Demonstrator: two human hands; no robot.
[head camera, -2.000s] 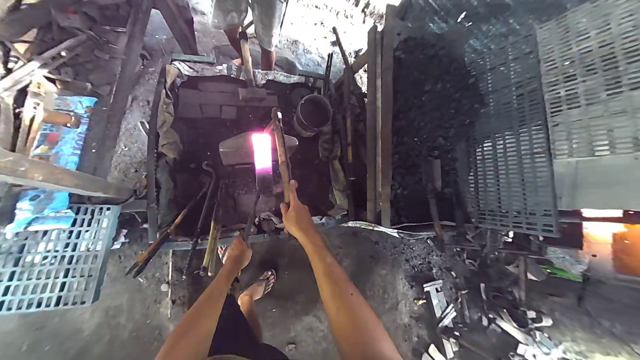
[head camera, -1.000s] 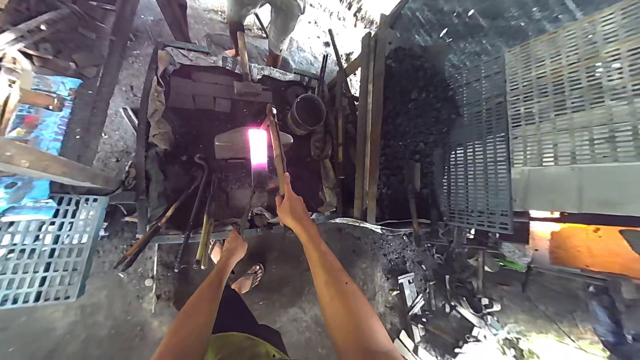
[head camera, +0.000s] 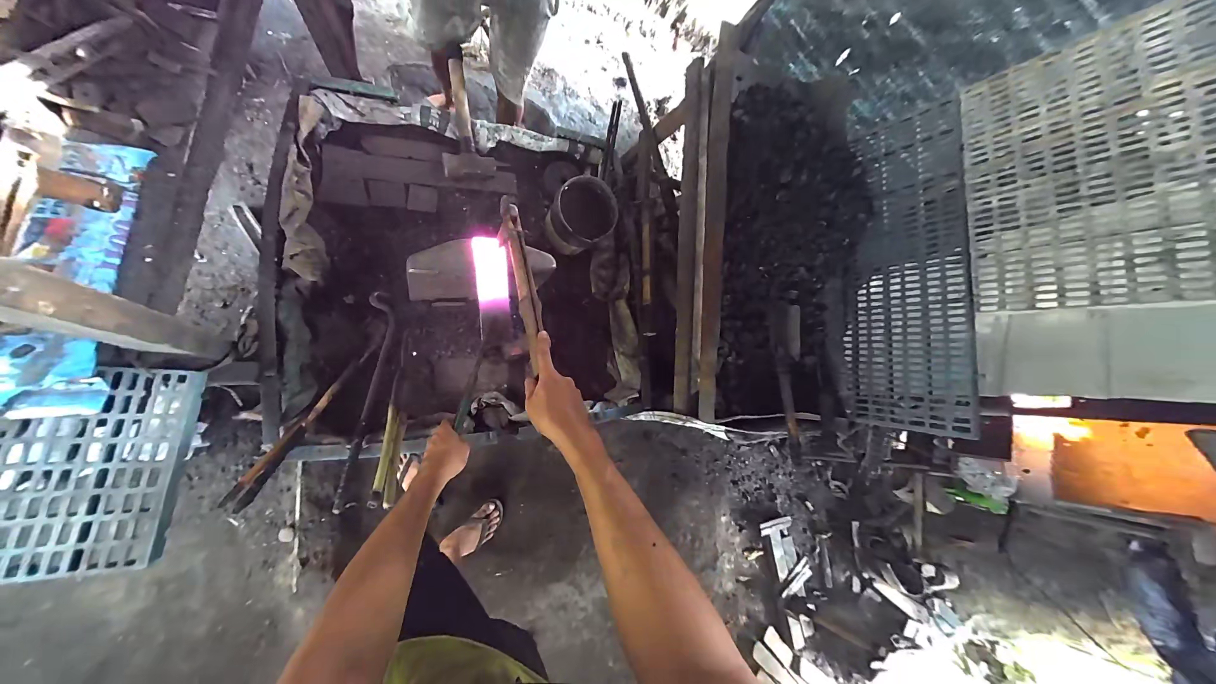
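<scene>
A glowing metal workpiece (head camera: 491, 274) lies across the anvil (head camera: 437, 271), its dark end toward me. My left hand (head camera: 446, 454) is closed on the handle of a thin metal tool (head camera: 469, 391) that runs up to the workpiece's dark end; whether it is a pair of tongs I cannot tell. My right hand (head camera: 554, 394) grips the wooden handle of a hammer (head camera: 522, 275), with one finger stretched along the handle. The hammer's head is just right of the glowing part, seen from above.
Another person's legs (head camera: 518, 52) stand across the pit beside a long-handled sledgehammer (head camera: 468, 163). A bucket (head camera: 581, 215) is right of the anvil. Long-handled tools (head camera: 375, 380) lean at the left. Charcoal (head camera: 793, 199), plastic crates (head camera: 90, 475) and a glowing forge opening (head camera: 1121, 465) lie around.
Little has plainly changed: both hands keep their holds, and the glowing piece stays on the anvil. The hammer remains beside it.
</scene>
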